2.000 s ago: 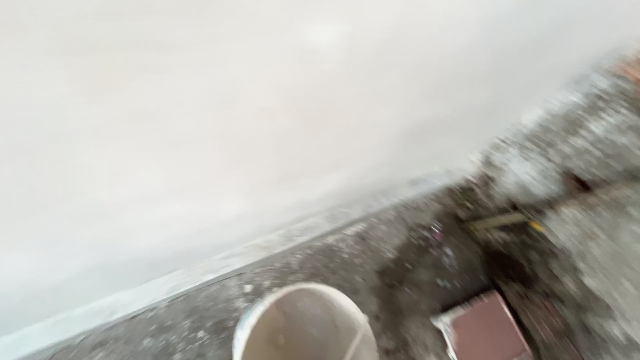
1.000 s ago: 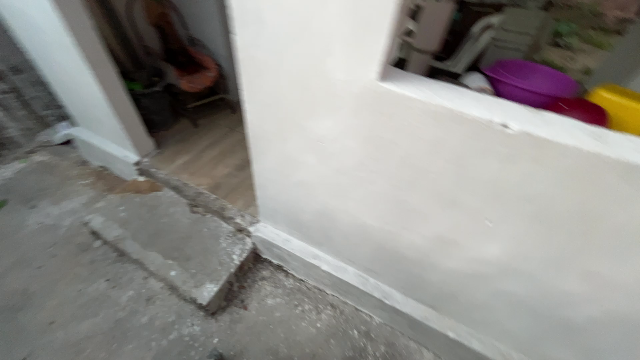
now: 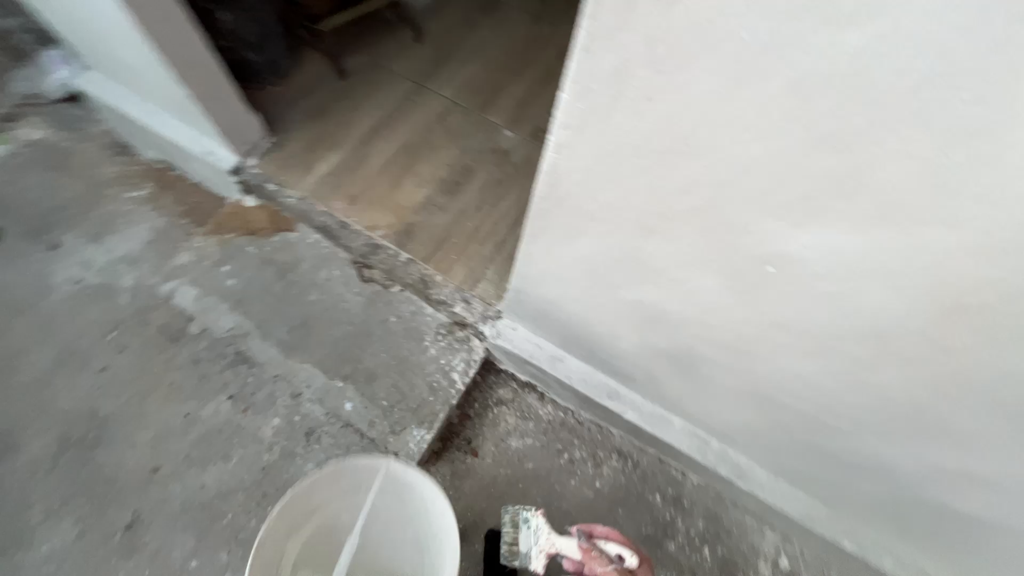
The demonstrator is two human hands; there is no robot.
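Observation:
At the bottom of the head view, my right hand grips the pale handle of a paintbrush. Its wide bristles point left and look crusted with whitish paint. Just left of the brush stands a white plastic bucket, cut off by the lower edge, with a pale streak across its inside. A gap separates brush and bucket. My left hand is out of view. The white painted wall rises on the right, with a light ledge along its base.
A doorway with a wood-look floor opens at the top. In front lies a raised concrete step with a rough, broken edge. Rough concrete ground spreads left. A white door post stands upper left, with dark objects inside.
The view has swung a lot, from the wall and window opening down to the doorway. The bucket and my right hand with the paintbrush have come into view since one second ago.

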